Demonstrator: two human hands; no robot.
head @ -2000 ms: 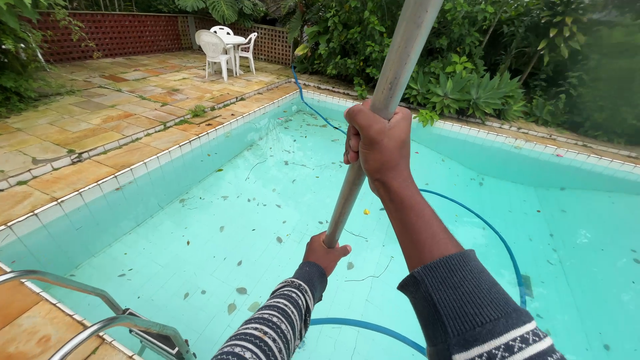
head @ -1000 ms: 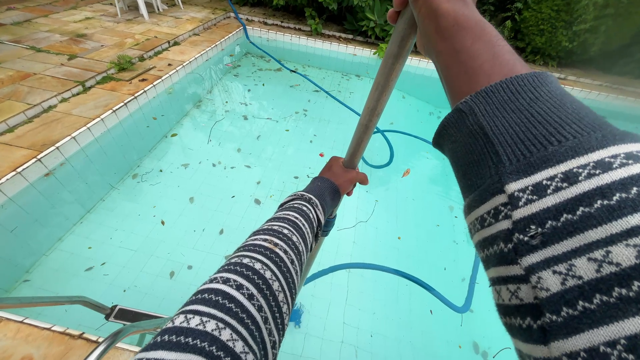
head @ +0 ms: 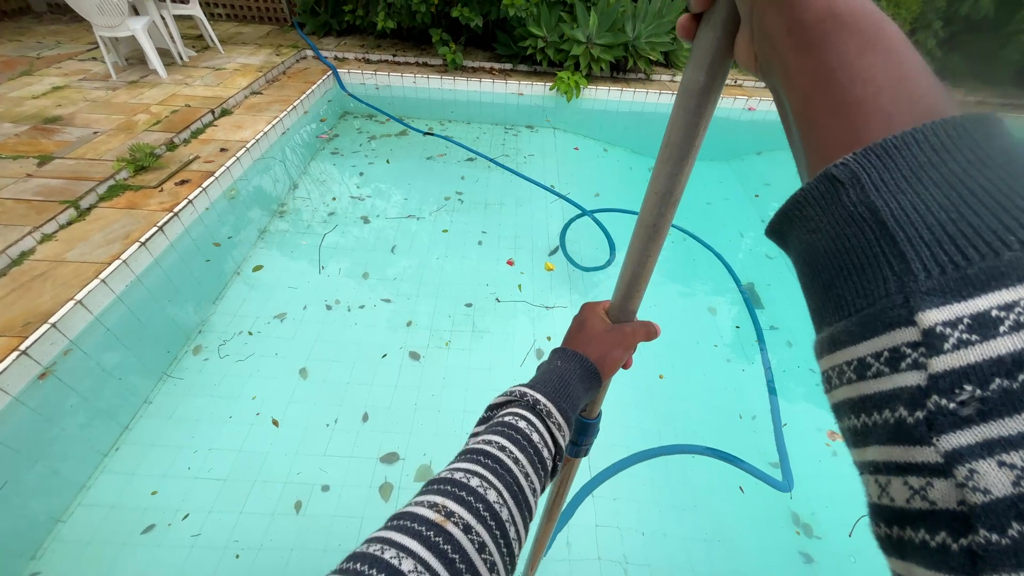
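Observation:
A metal telescopic pole [head: 666,184] slants from the top right down to the bottom centre over the pool. My left hand [head: 606,338] is closed around its middle, just above a blue collar [head: 583,434] on the pole. Near the top edge my right hand [head: 740,32] grips the upper part, partly cut off by the frame. A blue hose [head: 512,170] runs from the far left corner across the water, makes a loop, bends at the right and curves back to beside the lower pole. The pole's lower end is out of view.
Leaves and twigs are scattered through the pool [head: 448,384]. White tiled coping [head: 176,216] edges the water, with stone paving [head: 96,228] at the left. White plastic chairs [head: 124,28] stand at the far left. Green plants [head: 592,36] border the far side.
The hose in the water has changed shape, with a loop now near the pole. Both hands have stayed on the pole throughout. The ladder rails seen earlier at lower left are out of view.

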